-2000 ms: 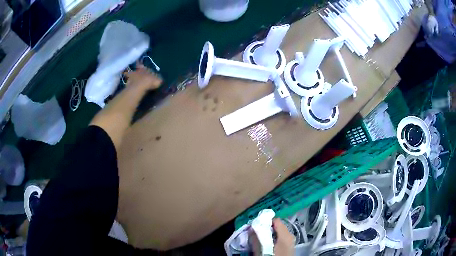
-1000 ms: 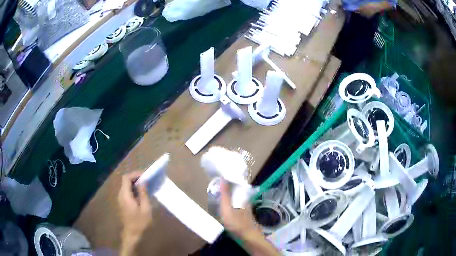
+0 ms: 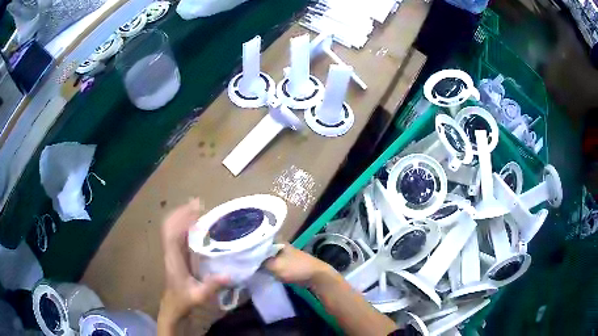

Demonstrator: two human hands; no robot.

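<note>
A white flanged lamp head with a dark centre disc is held ring-up above the near end of the brown board. My left hand grips its left rim, fingers slightly blurred. My right hand is at its right underside. White cloth-like material shows beneath the ring, partly hidden by the hands. A flat white stem points down below it. Three ringed stems stand upright on the board, and another unit lies on its side.
A green crate heaped with ringed stems is at right. A clear cup and a thin white sheet lie on the green surface. Small pale parts are scattered on the board. White strips lie at the far end. Clear-bodied units sit lower left.
The lamp head has turned so its dark disc faces up, and its stem points downward. My right hand with the cloth has moved left onto it. The view has shifted, with the crate appearing further left.
</note>
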